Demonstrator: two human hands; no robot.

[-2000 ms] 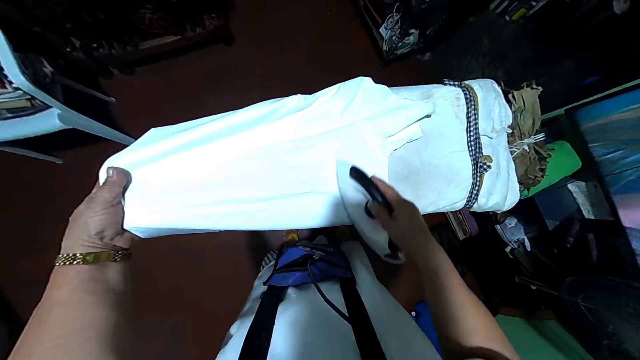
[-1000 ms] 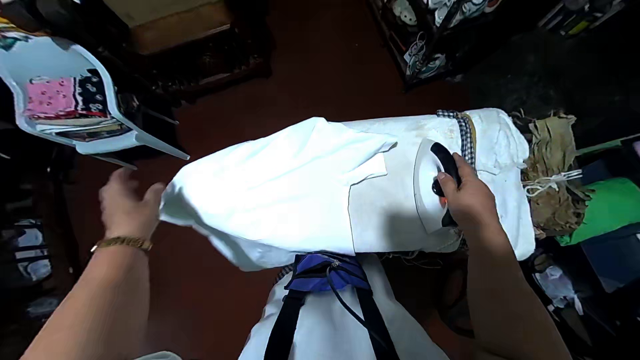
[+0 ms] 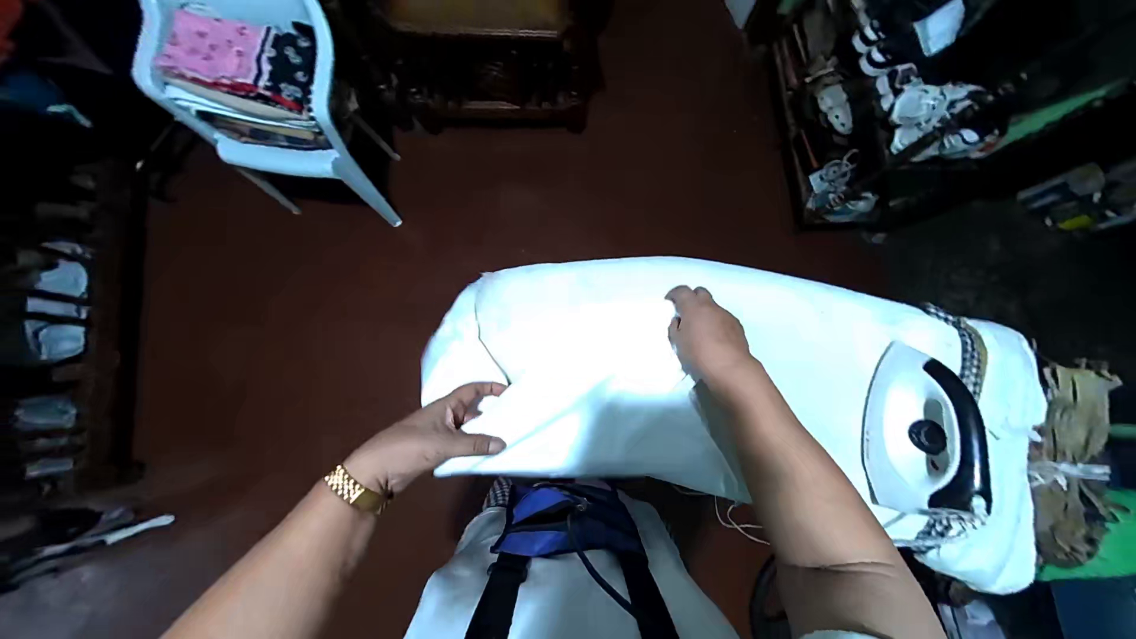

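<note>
A white cloth garment (image 3: 568, 426) lies on the near side of the padded ironing board (image 3: 799, 319), its edges hard to make out in the glare. At the cloth's left part is my left hand (image 3: 435, 435), thumb and fingers pinching its edge. My right hand (image 3: 710, 337) rests on the cloth near the middle of the board; whether the fingers grip any of it is unclear. To the right, a white clothes iron (image 3: 923, 435) with a black handle stands on the board, beside a checkered band (image 3: 967, 351) tied around the padding.
A white plastic chair (image 3: 328, 164) with folded cloths (image 3: 235, 62) stands at the upper left. A dark wooden piece of furniture (image 3: 497, 80) is beyond the board. Shoes (image 3: 923, 111) fill a rack at the upper right. Brown cloth (image 3: 1074, 444) is bundled at the board's right end.
My right hand has let go of the iron, which now stands at the board's right part, and has moved left onto the cloth. My left hand has taken hold of the cloth's edge.
</note>
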